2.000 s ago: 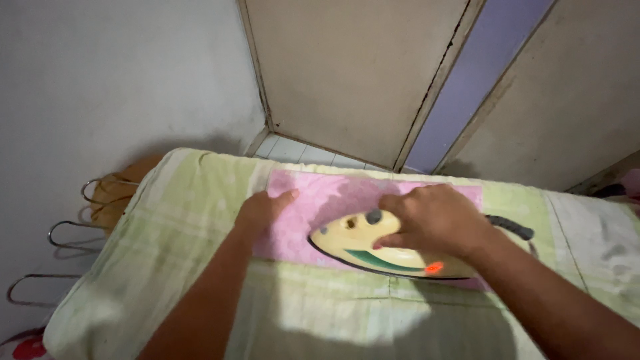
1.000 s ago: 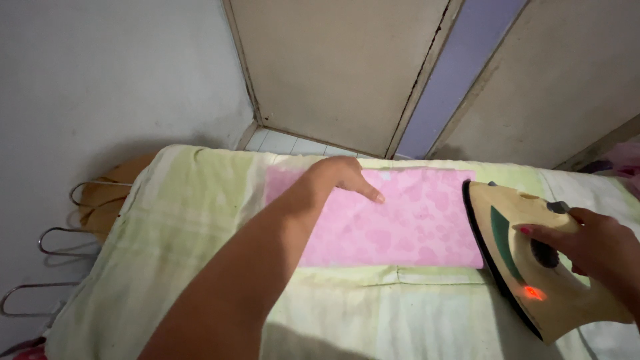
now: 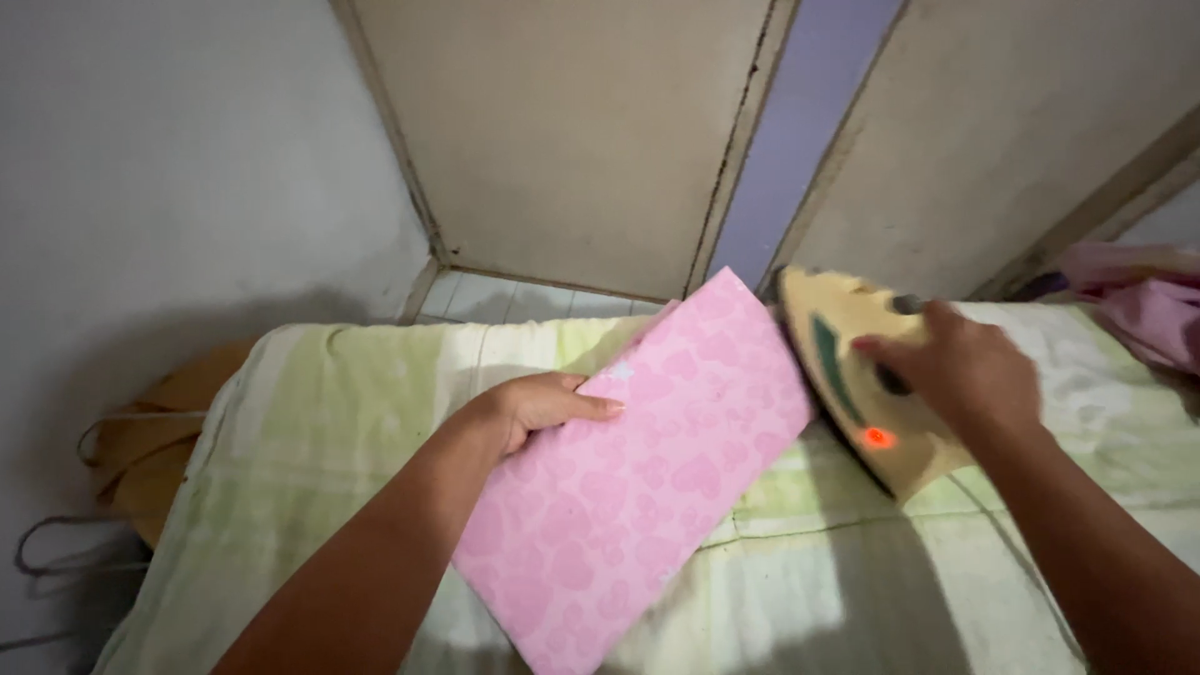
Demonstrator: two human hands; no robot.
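My left hand [image 3: 553,408] grips the upper left edge of a folded pink cloth with a heart pattern [image 3: 656,459], thumb on top. The cloth is tilted, one corner pointing away and another toward me. To its right, my right hand [image 3: 966,366] is closed around the handle of a cream clothes iron [image 3: 844,309] with a green panel and a glowing red light. The iron is tipped up, its dark soleplate edge facing the cloth. Under both lies a green and white padded cover [image 3: 375,394].
Wire hangers [image 3: 66,546] and a brown item [image 3: 178,422] are beside the left edge of the covered surface. Pink fabric [image 3: 1153,309] is bunched at the far right. A pale wall and door panels [image 3: 562,122] stand behind. The iron's cord [image 3: 1008,544] runs toward me.
The pink cloth lay flat and straight; now my left hand holds it turned at a slant. My right hand first had the iron on the cloth, then moved it off to the right.
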